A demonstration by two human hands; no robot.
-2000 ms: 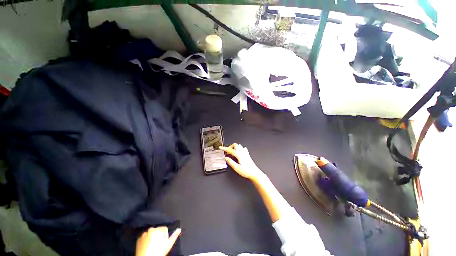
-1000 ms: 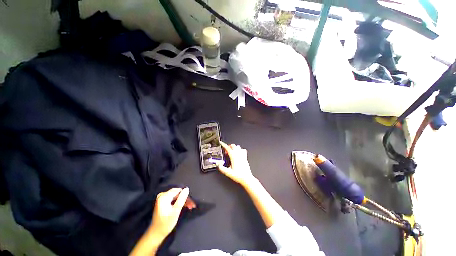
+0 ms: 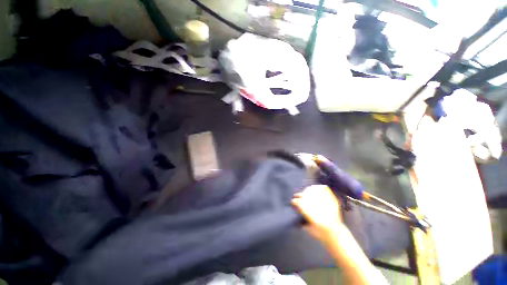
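A dark navy garment piece [image 3: 222, 214] stretches, blurred, from the lower left to my right hand [image 3: 319, 209]. My right hand grips its right end beside the steam iron. The iron [image 3: 339, 179] has a blue-purple handle, and the cloth hides part of its soleplate. My left hand is not clearly visible; the cloth may cover it. The smartphone [image 3: 203, 156] lies on the dark table cover just behind the cloth, its screen pale and blurred. The heaped dark garment pile [image 3: 55, 145] lies at the left.
A crumpled white bag [image 3: 267, 69], a pale-capped bottle [image 3: 197, 42] and white cut-out strips [image 3: 155, 61] stand or lie at the back. A white box [image 3: 361, 94] holds dark scraps at the right rear. Iron hoses [image 3: 389, 209] run to the right edge.
The view has swung right. My right hand has left the phone and taken hold of the dark cloth, which now stretches across the table front. My left hand has dropped out of clear sight.
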